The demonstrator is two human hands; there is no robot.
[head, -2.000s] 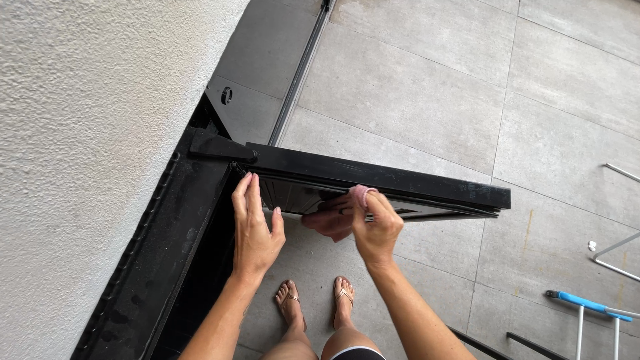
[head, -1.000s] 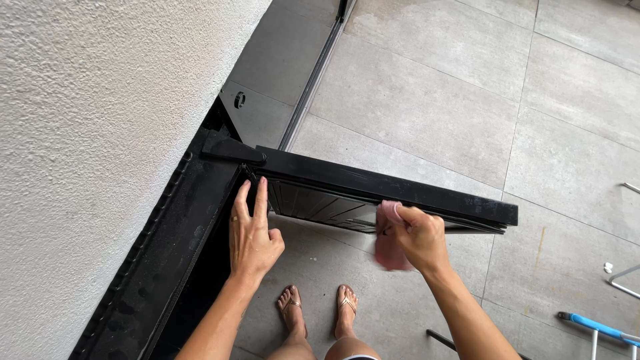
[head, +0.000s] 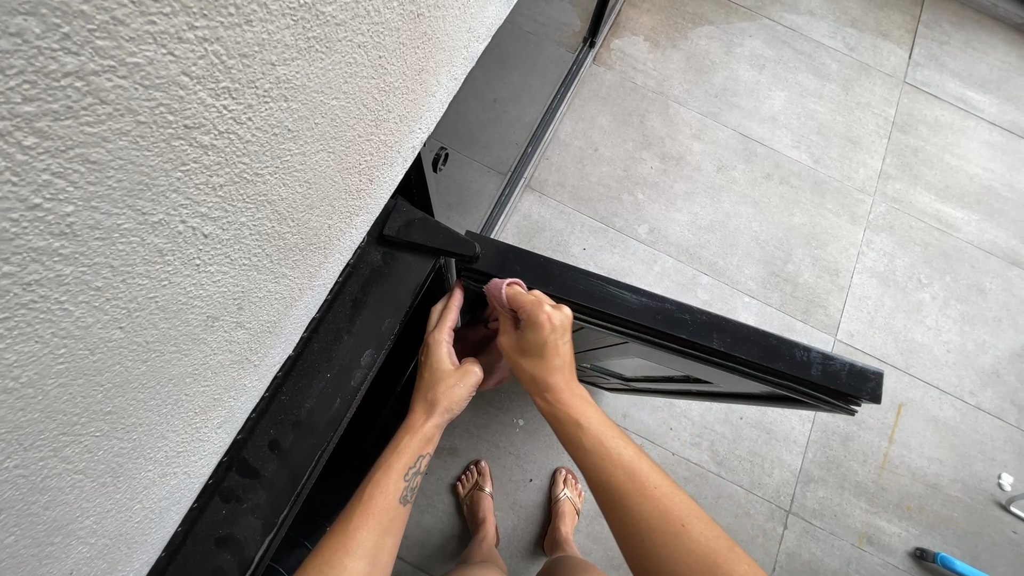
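Observation:
A black-framed door or window panel [head: 680, 320] stands out from the wall at an angle, seen from above. My right hand [head: 540, 340] grips a pink cloth [head: 504, 294] against the panel's upper inner edge, near the hinge end; part of the cloth hangs below, between my hands. My left hand [head: 444, 364] rests its fingertips at the panel's hinge-side corner and holds nothing. A black hinge arm or bracket [head: 430, 232] lies just above my fingertips.
A rough white wall [head: 200, 160] fills the left, with a black frame ledge [head: 320, 392] along it. Beyond the panel runs a dark floor track [head: 552, 112] beside glass. Grey tiles [head: 704, 160] cover the floor. A blue-ended object [head: 948, 562] lies at lower right. My sandalled feet [head: 478, 492] are below.
My right hand has moved left along the panel with the pink cloth, from about its middle to the hinge end, close beside my left hand. My left hand stays near the hinge corner.

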